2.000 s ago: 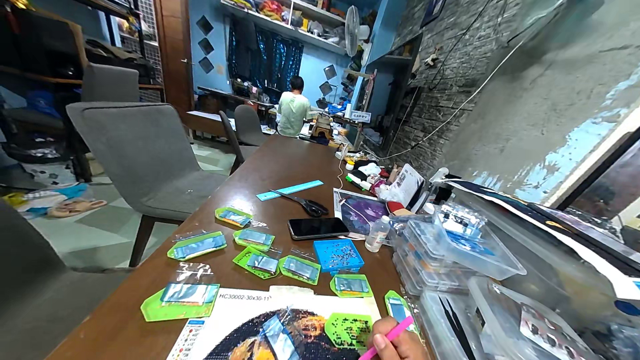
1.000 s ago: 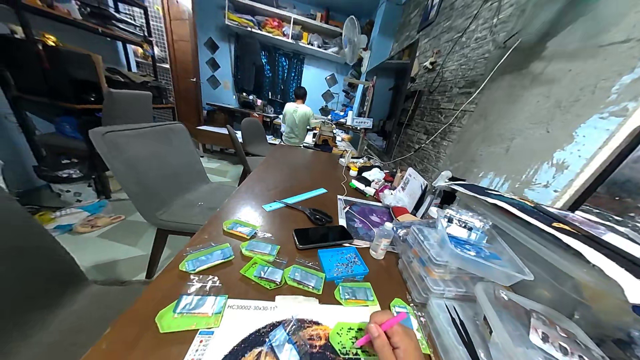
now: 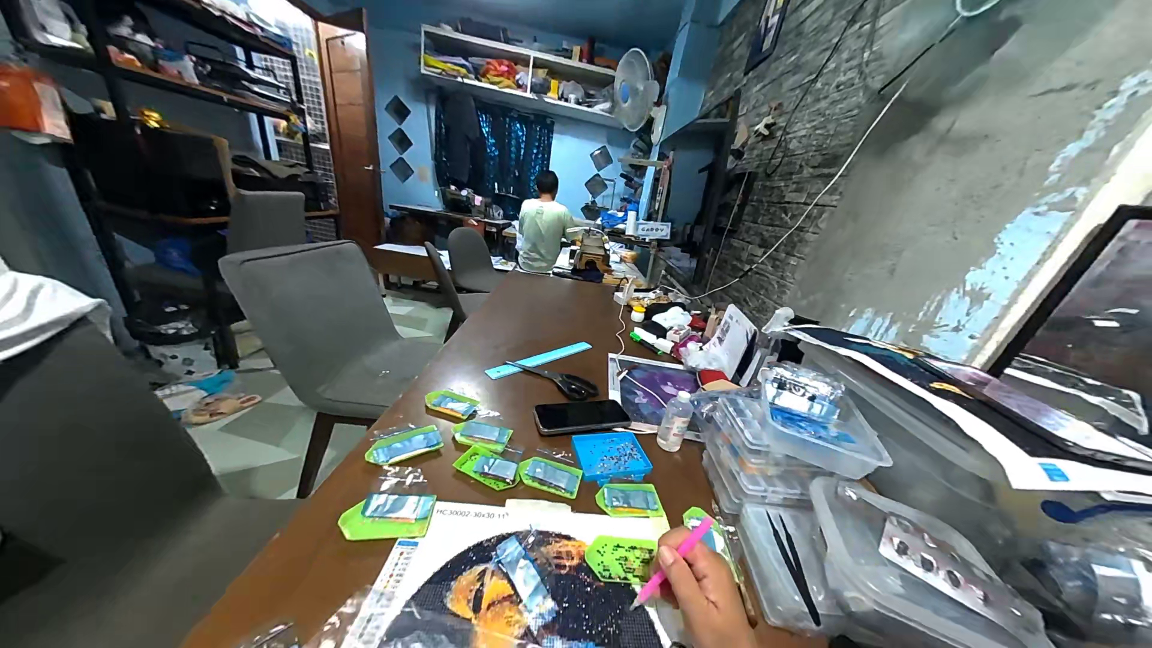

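My right hand [image 3: 700, 585] holds a pink diamond-painting pen [image 3: 675, 560] between thumb and fingers, its tip low over the dark right part of a diamond-painting canvas [image 3: 486, 576]. Just left of the hand, a green tray [image 3: 621, 558] with dark beads rests on the canvas. A foil-like packet [image 3: 526, 580] lies across the picture's middle. Several green trays, such as one at the left [image 3: 387, 517], hold small bags around the canvas's far side. A blue tray [image 3: 612, 456] of beads sits beyond them. My left hand is not in view.
Beyond the trays lie a black phone [image 3: 581, 416], scissors [image 3: 567, 384], a light blue ruler [image 3: 538, 360] and a small bottle [image 3: 675, 421]. Clear plastic boxes [image 3: 765, 450] and black tweezers [image 3: 792, 567] stand at the right. Grey chairs [image 3: 333, 333] line the left; a person [image 3: 542, 225] sits at the far end.
The view shifts somewhat. My right hand keeps hold of the pink pen, whose tip was over the green tray one second ago and is now over the canvas, right of the packet.
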